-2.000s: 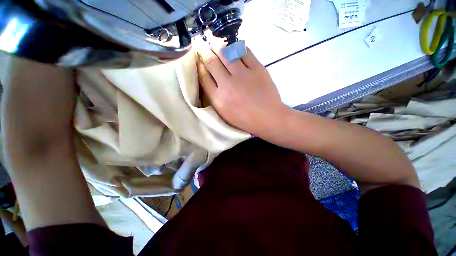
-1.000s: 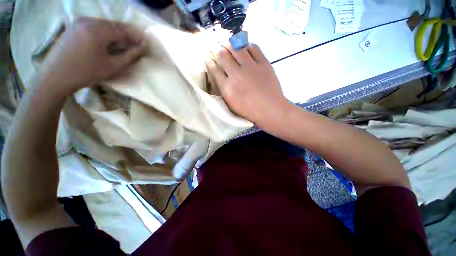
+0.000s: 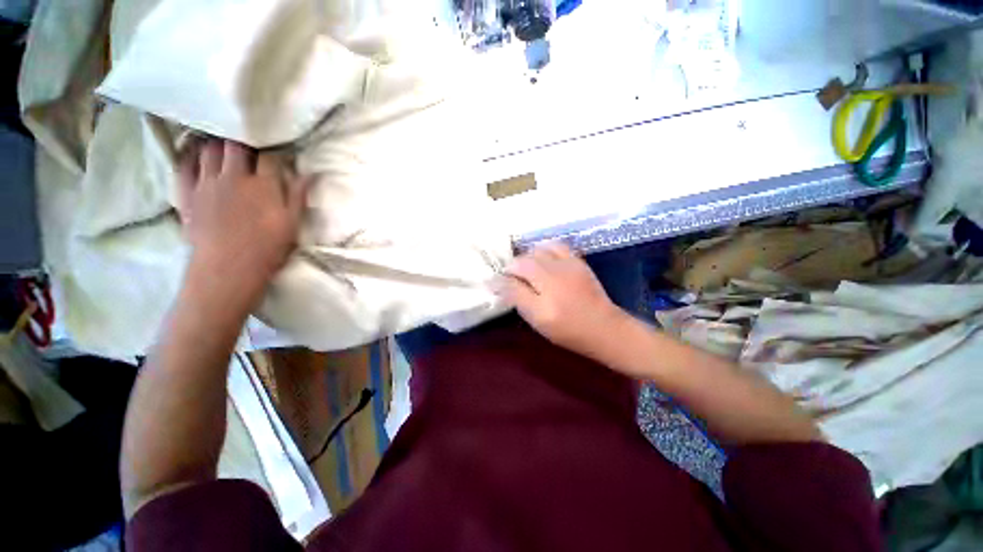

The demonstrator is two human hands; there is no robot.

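Note:
Cream cloth (image 3: pixel 377 183) lies in large folds over the left of the white machine bed (image 3: pixel 625 162) and hangs past its front edge. My left hand (image 3: pixel 243 205) is on the cloth at the left, its fingertips partly hidden in a fold. My right hand (image 3: pixel 561 291) pinches the cloth's right corner at the table's front edge. The grey presser foot (image 3: pixel 536 54) is at the top centre, right of the cloth and apart from both hands. The needle area is washed out by glare.
Yellow and green loop handles (image 3: pixel 871 135) lie at the bed's right end. A brown slide plate (image 3: pixel 511 187) is in the bed. Layered cut pieces (image 3: pixel 830 334) lie lower right. Red scissor loops (image 3: pixel 41 311) show far left. A cardboard box (image 3: pixel 323 399) is below.
My right hand has moved from beside the presser foot down to the front edge. My left hand has moved on the cloth. The cloth has shifted left, off the foot, and the slide plate shows.

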